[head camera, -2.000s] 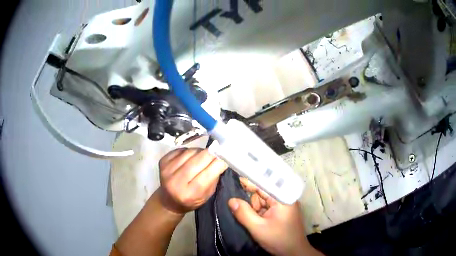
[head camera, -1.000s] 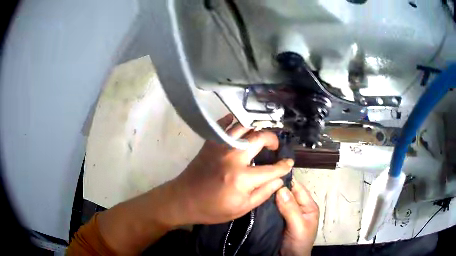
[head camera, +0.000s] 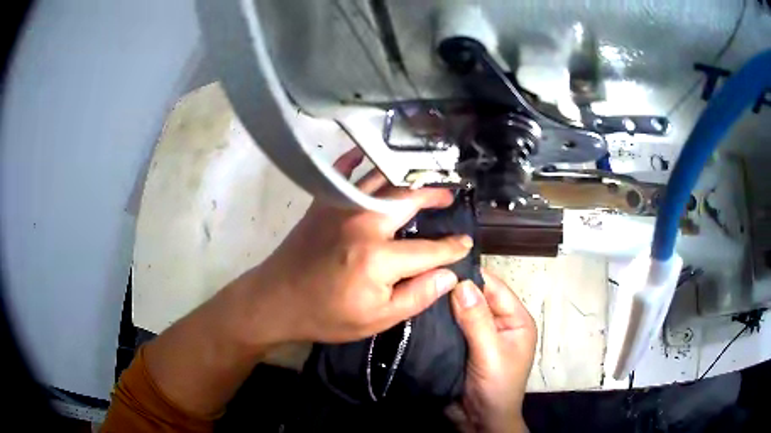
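Note:
A black fabric workpiece (head camera: 427, 355) runs from the needle area down over the table's front edge. A silvery zipper (head camera: 390, 359) shows on it as a narrow loop. My left hand (head camera: 359, 266) lies on the cloth from the left, fingers spread, pressing it close to the needle area. My right hand (head camera: 497, 342) pinches the cloth's right edge between thumb and fingers, just below my left fingertips. The needle area is mostly hidden by black tension discs (head camera: 505, 161) and my left fingers. The dark brown cylinder arm end (head camera: 522, 234) is just right of the cloth.
The pale machine head (head camera: 541, 42) fills the top. A pale curved bar (head camera: 283, 135) crosses in front of my left wrist side. A blue tube (head camera: 706, 152) with a white flat head (head camera: 644, 317) hangs at right. Loose black threads (head camera: 748, 320) lie at far right on the cream table (head camera: 211, 220).
The view has swung and come closer, so the blue tube now stands at right. My left hand has gone from a closed grip to fingers spread on the cloth. Both hands still hold it.

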